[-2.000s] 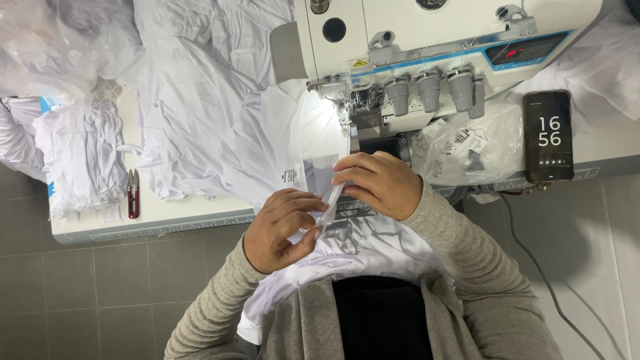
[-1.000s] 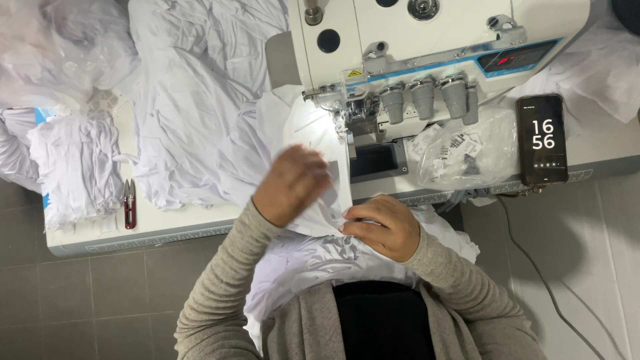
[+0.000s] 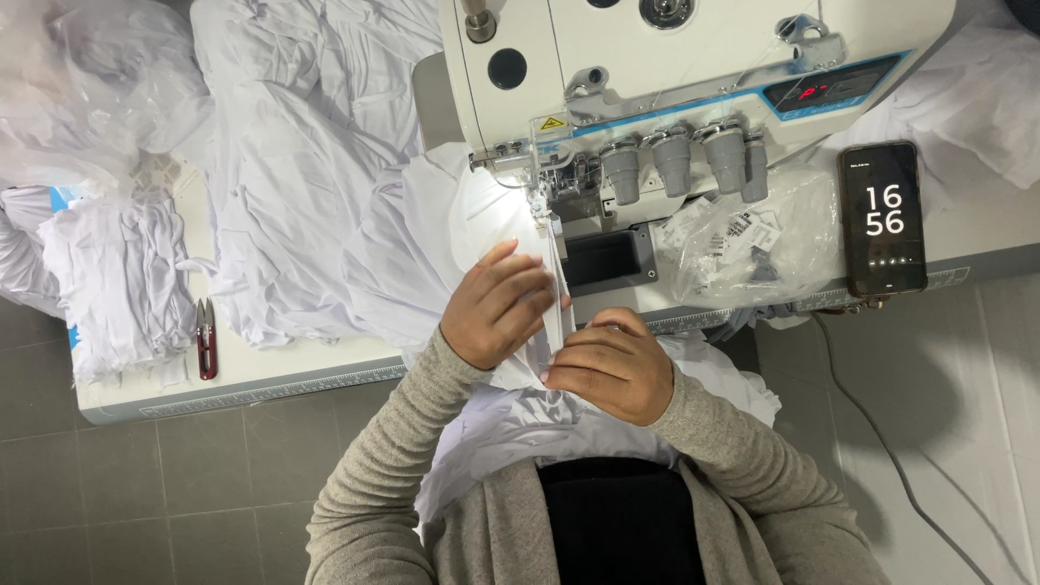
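Observation:
White fabric (image 3: 496, 219) lies under the lit needle area of an overlock sewing machine (image 3: 520, 114) and runs down to my lap. My left hand (image 3: 500, 305) rests over the fabric's edge just below the presser foot, its fingers bent and slightly blurred; whether they pinch the cloth I cannot tell. Lower and to the right, my right hand (image 3: 613, 366) grips the folded edge of the same fabric between thumb and fingers. More of the white cloth is bunched in my lap beneath both hands.
Heaped white fabric (image 3: 284, 179) covers the table left of the machine. Farther left are a stack of white pieces (image 3: 122, 284) and red-handled thread snips (image 3: 206, 341). On the right lie a clear plastic bag with labels (image 3: 756, 244) and a phone (image 3: 883, 219). A cable (image 3: 869, 431) hangs below.
My left hand was low beside the right, then lifted and blurred over the cloth; now it is at the fabric edge nearer the presser foot. My right hand has moved down from the machine's front.

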